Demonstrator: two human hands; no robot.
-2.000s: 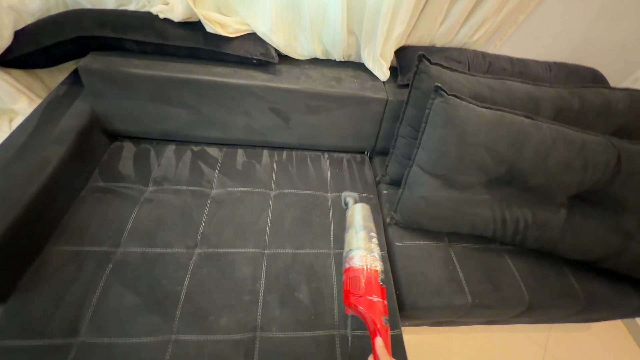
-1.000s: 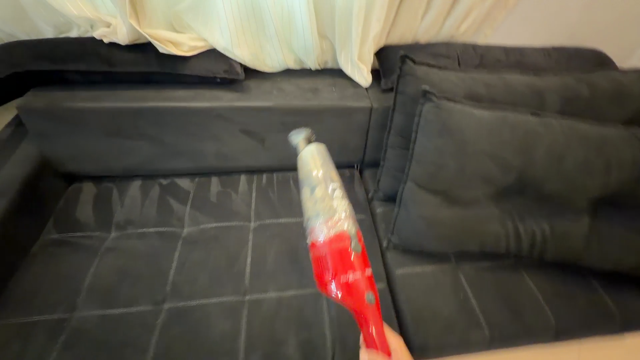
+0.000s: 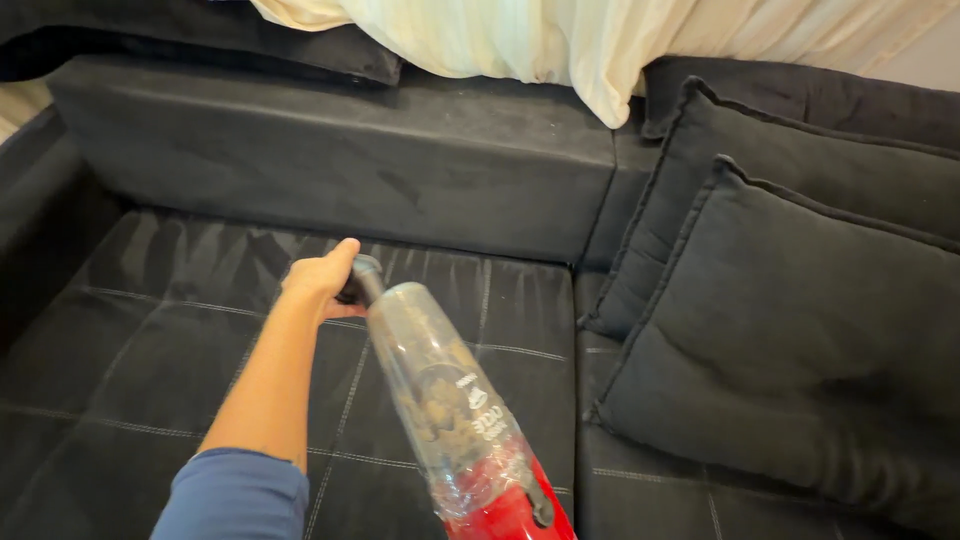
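Observation:
A red handheld vacuum cleaner [image 3: 495, 487] with a clear dust container [image 3: 431, 375] points up and away over the dark sofa seat [image 3: 247, 360]. Brownish-grey debris shows inside the container, and clear film is wrapped around its lower part. My left hand [image 3: 322, 277], at the end of a blue sleeve, grips the dark nozzle [image 3: 364, 281] at the vacuum's tip. My right hand is out of the frame, as is the vacuum's handle end.
Behind the seat runs the dark backrest [image 3: 337, 165] of the sofa, with a cream curtain [image 3: 510, 37] hanging over it. Dark cushions [image 3: 810, 322] lean on the right section. Another dark cushion [image 3: 300, 45] lies on the backrest at the upper left.
My left hand has come into view and taken hold of the nozzle. The vacuum now appears lower in the view and nearer. The hand at its handle has left the frame.

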